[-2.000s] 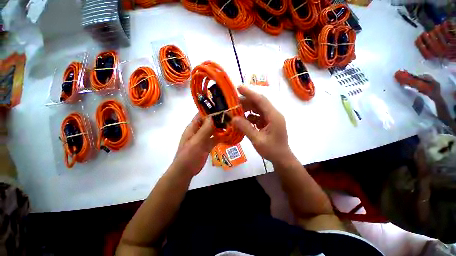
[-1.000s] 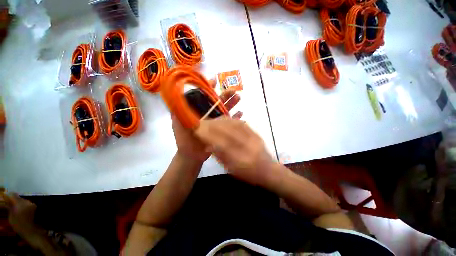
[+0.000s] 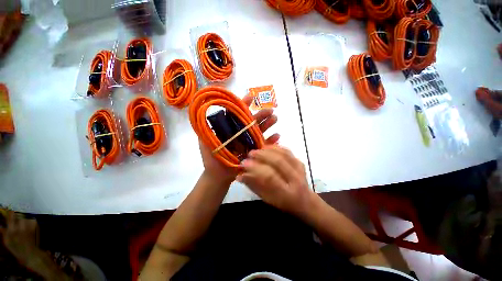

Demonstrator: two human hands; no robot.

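Observation:
An orange cable coil [image 3: 205, 114] with black connectors and a pale yellow band around its middle lies in my left hand [image 3: 216, 162], palm up beneath it, fingers showing past its right side. My right hand [image 3: 278, 178] has its fingertips at the coil's lower right end; whether they grip it is hard to tell. An orange insert card [image 3: 263, 97] with a QR code lies just beyond my left fingertips. Another card [image 3: 316, 77] lies in a clear blister tray [image 3: 337, 48] right of the table seam.
Filled blisters [image 3: 146, 126] stand in rows at left, nested trays [image 3: 142, 15] behind. A coil pile [image 3: 415, 44] is at back right, with a single coil [image 3: 366, 80], label sheet [image 3: 432, 88] and yellow-green stick [image 3: 423, 127] nearby. Another person's hand [image 3: 19, 233] shows at lower left.
The coil has gone from upright between both hands to lying in my left palm. The insert cards near my hands now lie farther back, one in the clear tray. The camera view has shifted.

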